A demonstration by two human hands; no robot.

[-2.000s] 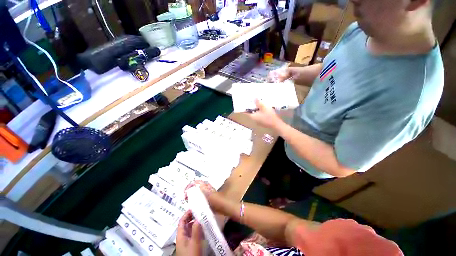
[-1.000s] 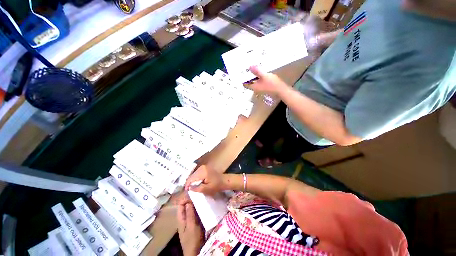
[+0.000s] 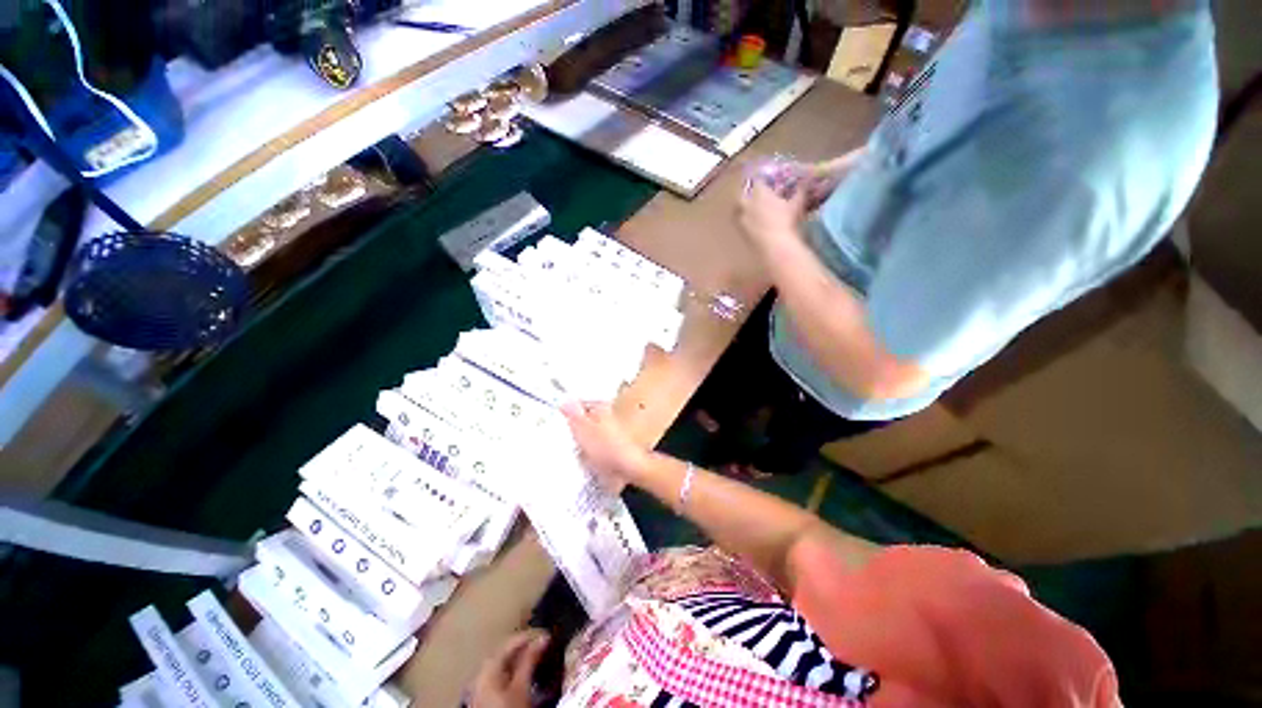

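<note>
My right hand (image 3: 604,444), with a bracelet on the wrist, is at the upper end of a long white retail carton (image 3: 586,537). The carton slants from the row towards my apron, its printed face up. My left hand (image 3: 509,674) is low in the picture, partly cut off and apart from the carton, fingers slightly curled, nothing visible in it. White cartons (image 3: 371,501) overlap in a long row beside my right hand, with dark lettering and small round icons. The far cartons (image 3: 581,297) look overexposed.
A greyer, glossier box (image 3: 496,230) lies apart on the green belt (image 3: 298,325). A coworker in a grey-green T-shirt (image 3: 1024,208) holds thin clear film (image 3: 778,176) beyond the brown bench edge (image 3: 678,374). A dark-blue fan grille (image 3: 155,288) hangs by the white shelf. Flat grey panels (image 3: 706,86) lie at the far end.
My right hand has moved up and away from my apron with the carton; my left hand has come off it and dropped lower. The coworker's large white box is gone from their hands; the greyish box now shows on the belt.
</note>
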